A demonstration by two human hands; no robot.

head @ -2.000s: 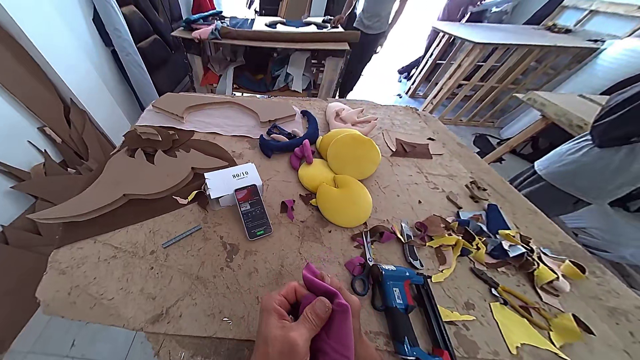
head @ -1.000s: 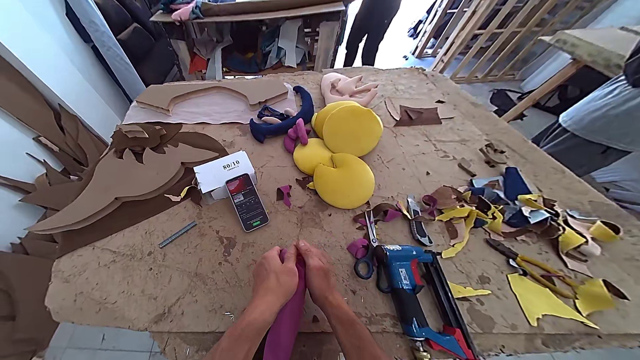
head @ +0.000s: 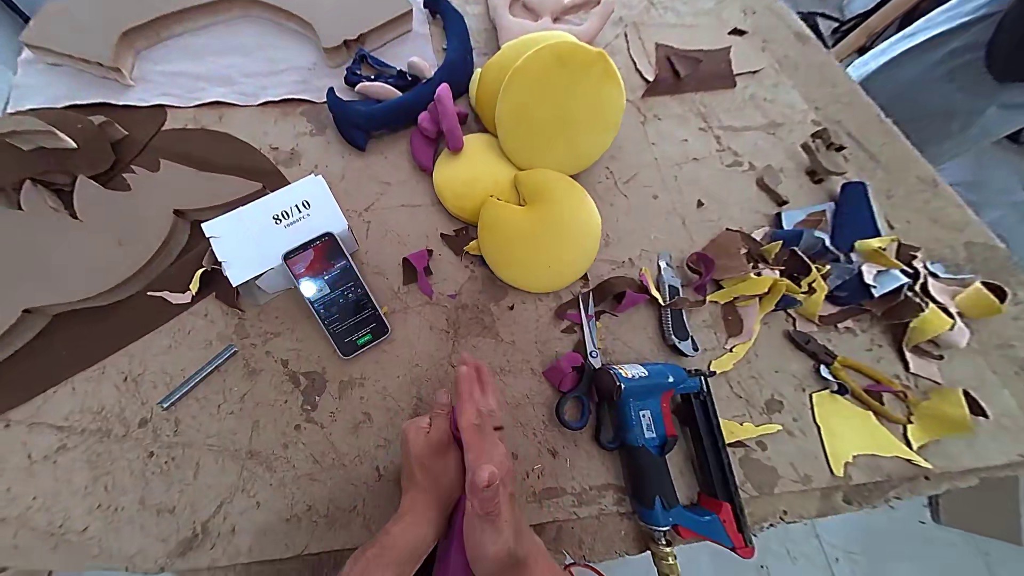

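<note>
At the near edge of the table, my left hand [head: 432, 456] is closed around a purple fabric-covered piece [head: 452, 540]. My right hand [head: 484, 448] lies flat along its right side, fingers straight and together, palm against the piece and my left hand. Most of the piece is hidden between the hands and runs down out of view. To the right lie scissors [head: 590, 344] and a blue pneumatic stapler [head: 652, 416]. Beyond the hands sit yellow padded round shapes [head: 544, 232], a small purple padded piece [head: 438, 120] and a dark blue curved piece [head: 416, 104].
A phone [head: 336, 296] leans on a white box [head: 280, 228] at left, with a strip of staples [head: 198, 376] nearer. Brown cut sheets [head: 120, 240] cover the far left. A utility knife [head: 674, 308], pliers [head: 852, 372] and fabric scraps [head: 768, 280] lie at right.
My right hand has gone from fingers bent on the purple piece to lying flat against its side. My left hand still holds it. The view has tilted down closer to the table.
</note>
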